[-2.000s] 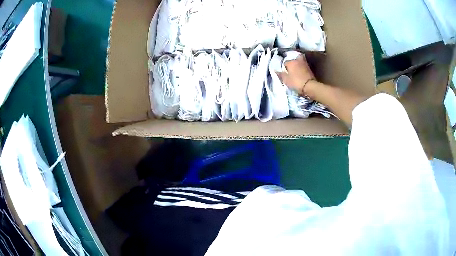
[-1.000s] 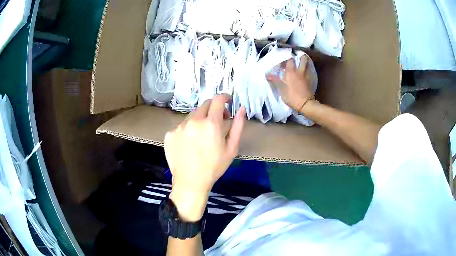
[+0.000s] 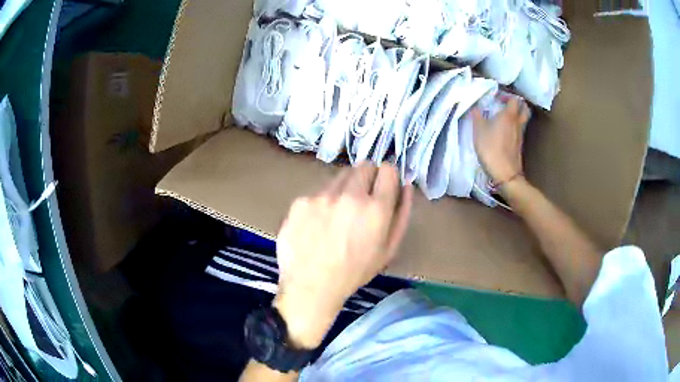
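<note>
White wrapped packets point(image 3: 373, 104) with coiled white cords stand on edge in two rows in an open brown carton point(image 3: 216, 175). A thin brown divider point(image 3: 440, 56) shows between the rows. My right hand point(image 3: 503, 138) is at the right end of the near row, its fingers on the top of the last packets; whether it grips one is hidden. My left hand point(image 3: 343, 227), with a black watch on the wrist, is over the near flap, its fingertips at the lower edge of the near row. What its fingertips touch is hidden.
A green-topped bench point(image 3: 71, 246) with a curved-looking edge runs along the left, bearing white sleeves point(image 3: 22, 216) and cords. A closed brown carton point(image 3: 112, 157) stands beside it. My dark clothing with white stripes is below. Green floor point(image 3: 492, 321) shows under the carton.
My left hand has come into view and reached the near row. My right hand has moved to the row's right end. The carton appears shifted and tilted in view, and the near-row packets lean more.
</note>
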